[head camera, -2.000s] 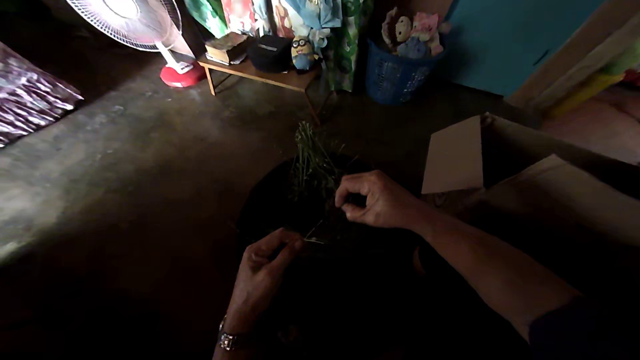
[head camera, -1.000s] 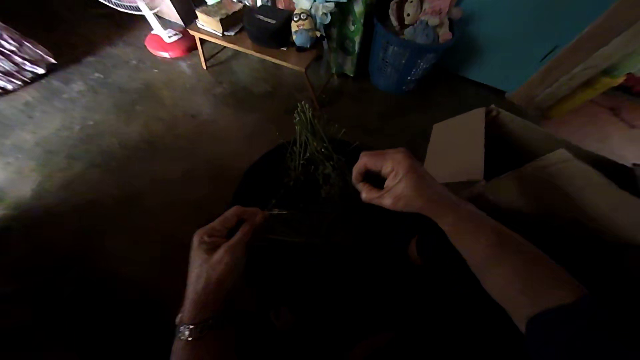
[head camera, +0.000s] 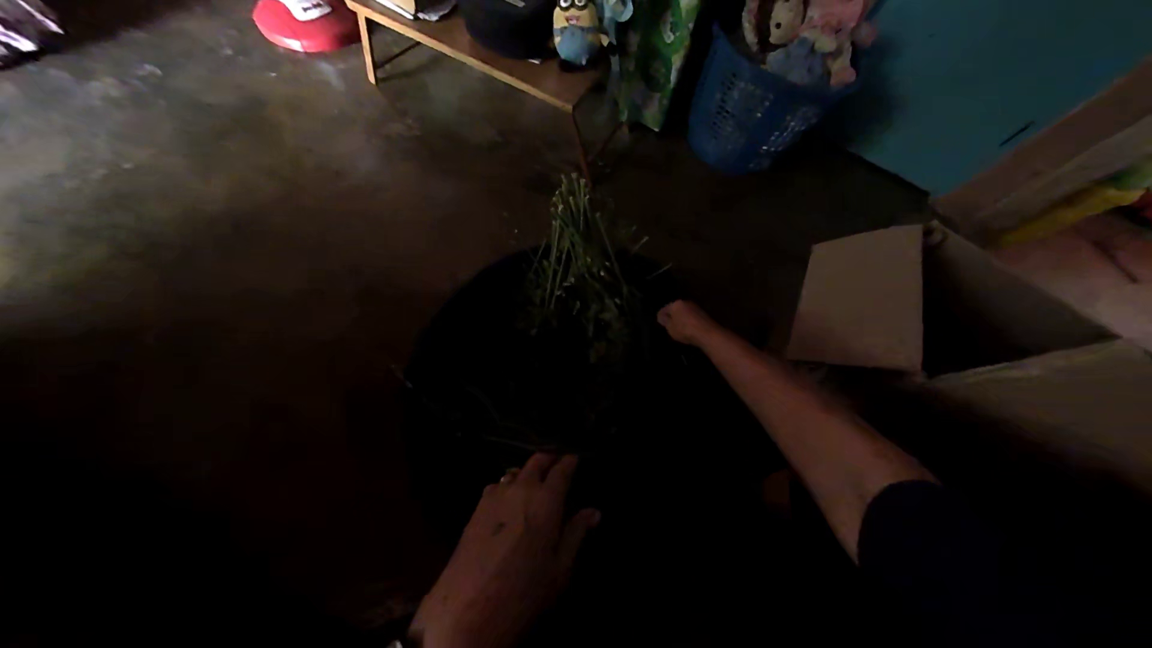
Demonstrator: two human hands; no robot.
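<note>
A bundle of thin green plant stems stands in a dark round container in the middle of the view. Low in the frame, my left hand lies palm down at the container's near side, thumb apart from the fingers, a ring on one finger. A thin stem lies just beyond its fingertips. My right hand is at the container's right side, close to the stems, fingers curled; shadow hides what it may hold.
An open cardboard box stands at the right. Farther back are a low wooden bench with a plush toy, a blue plastic basket of dolls, and a red fan base.
My left hand has turned palm down and moved right, its fingers no longer pinched around a thin strand. My right hand has reached farther out beside the container. The view has tilted down.
</note>
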